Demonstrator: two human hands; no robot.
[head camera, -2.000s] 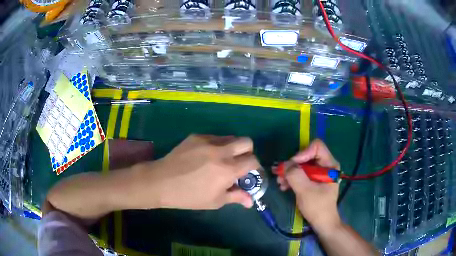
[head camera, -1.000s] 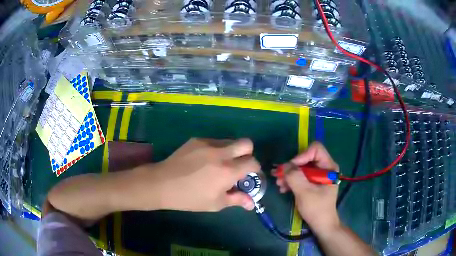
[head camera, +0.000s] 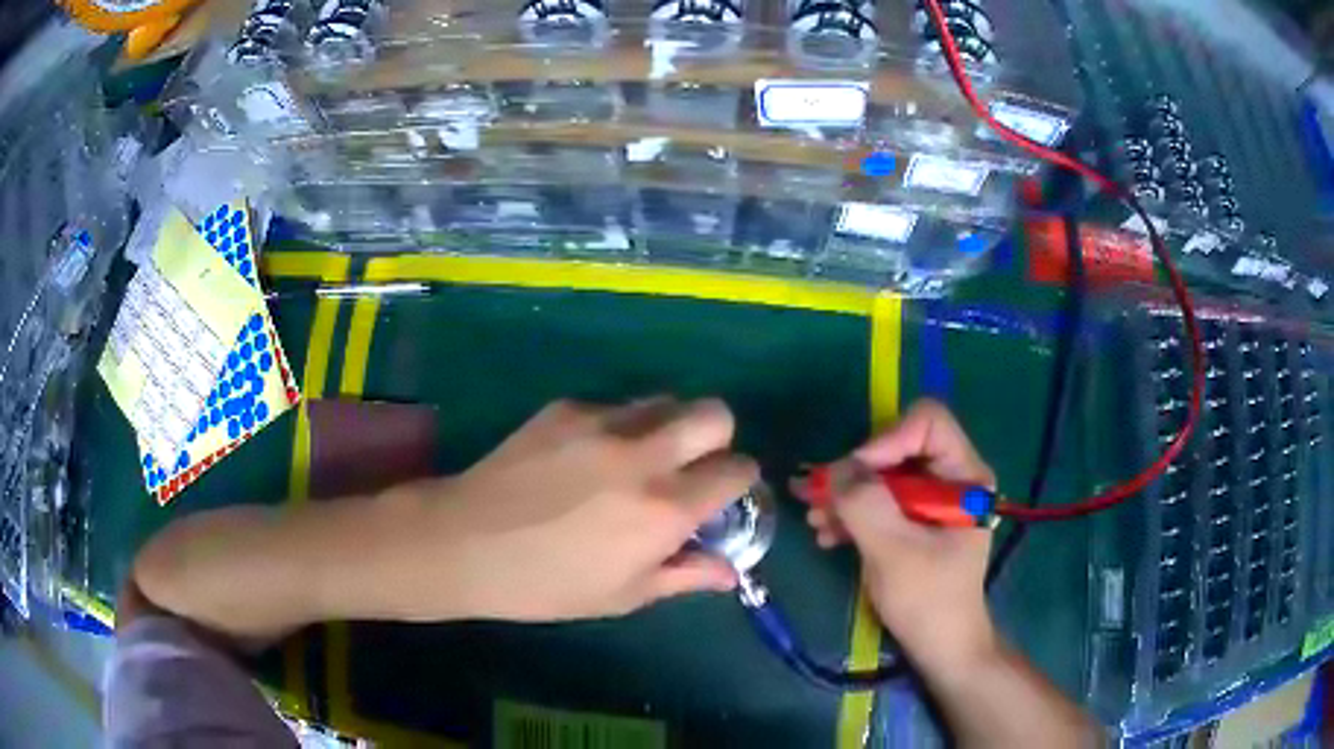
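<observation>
A silver contact base (head camera: 746, 530) lies on the green mat (head camera: 585, 344), joined by a metal terminal to a dark blue cable (head camera: 773, 632). My left hand (head camera: 585, 505) reaches over the left side of the base, thumb and fingers curled around a small round component (head camera: 708, 539) that is mostly hidden and blurred. My right hand (head camera: 922, 549) holds a red test probe (head camera: 929, 498) with a blue end. Its tip points left, a short way right of the base and apart from it.
Clear blister trays (head camera: 585, 220) with shiny parts stand behind the mat. Another parts tray (head camera: 1236, 498) is at right. A dot-sticker sheet (head camera: 205, 359) and a reddish-brown patch (head camera: 373, 443) are at left. A red lead (head camera: 1200, 351) loops at right past a red block (head camera: 1090, 252).
The component's dark face, visible on the base before, no longer shows; more bare silver base is seen beside my left fingertips. My right hand and the probe have hardly moved.
</observation>
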